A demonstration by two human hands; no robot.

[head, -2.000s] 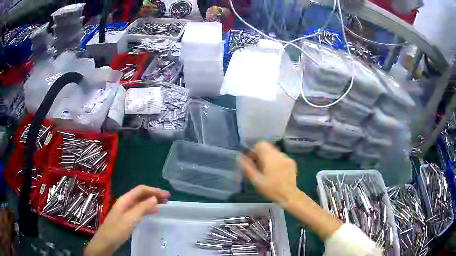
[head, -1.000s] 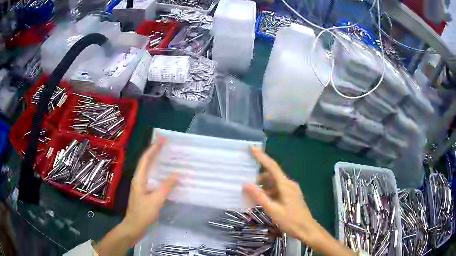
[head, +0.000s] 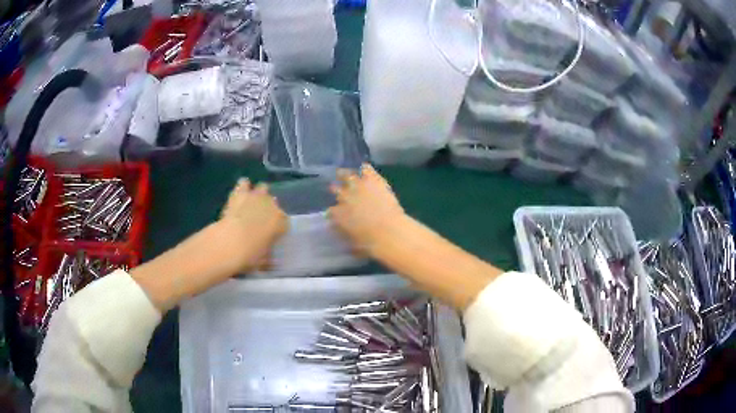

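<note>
A whitish ribbed sheet (head: 315, 242) lies in or over the clear box just beyond the white sorting tray (head: 211, 302). My left hand (head: 257, 222) is at the left side of the sheet, and my right hand (head: 363, 208) is at its right side. Both hands are blurred, with fingers bent at the far edge. The box is mostly hidden under the sheet and between the hands. Slim silver cylindrical parts (head: 375, 355) lie loose in the right part of the sorting tray, near my forearms.
A red divided bin (head: 141, 206) with metal parts stands left, beside a black curved tube (head: 24, 121). A side tray (head: 585, 298) of parts is at the right. An empty clear box (head: 315, 133) lies beyond my hands. White stacked boxes (head: 411, 81) stand behind.
The sheet, held up over the sorting tray a second ago, is now lower and farther forward, at the clear box. Both hands have moved forward with it. The camera view has shifted.
</note>
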